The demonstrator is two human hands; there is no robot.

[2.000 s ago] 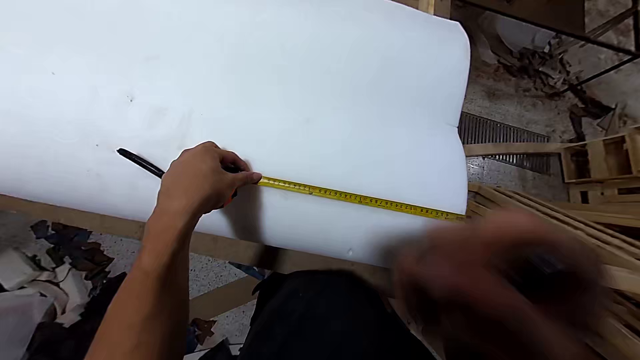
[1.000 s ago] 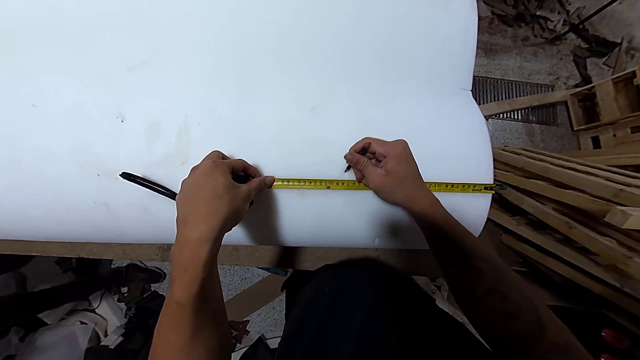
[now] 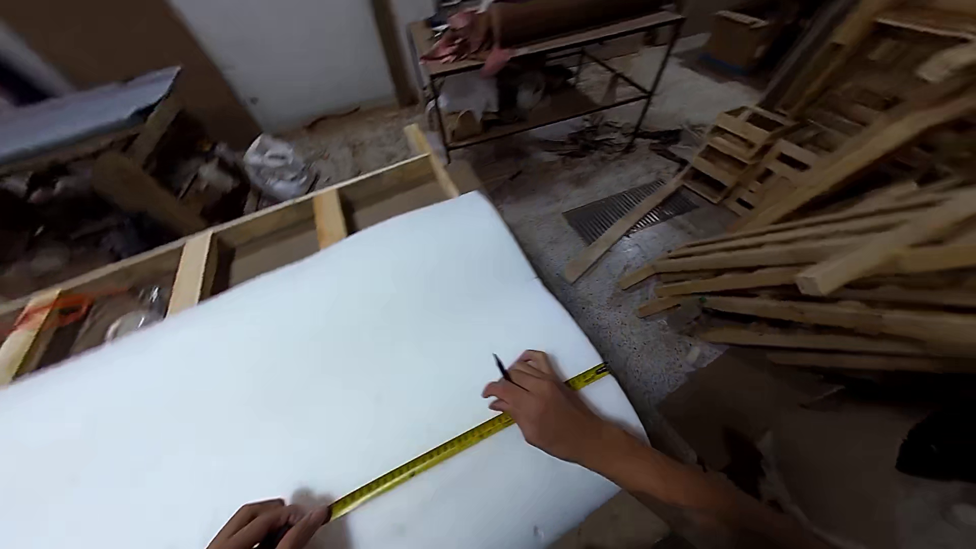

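A yellow tape measure blade (image 3: 427,459) lies across a large white foam sheet (image 3: 305,366), its hooked end at the sheet's right edge. My left hand (image 3: 271,526), at the bottom edge of the view, pinches the blade's near end between thumb and finger; the tape's case cannot be made out. My right hand (image 3: 545,404) rests over the blade closer to the sheet's right edge. A thin dark pen or marker (image 3: 502,367) sticks up from its fingers, pointing up and left.
A wooden frame (image 3: 328,217) runs along the sheet's far side, with an orange-handled tool (image 3: 72,309) in it. Wood strips (image 3: 785,274) are stacked at the right. Behind are a metal rack (image 3: 549,126), a floor grate (image 3: 629,213) and a plastic bag (image 3: 278,168).
The view has swung up and toward the right. My right hand, blurred near the bottom right two seconds ago, came onto the tape and has stayed over it. My left hand still holds the tape.
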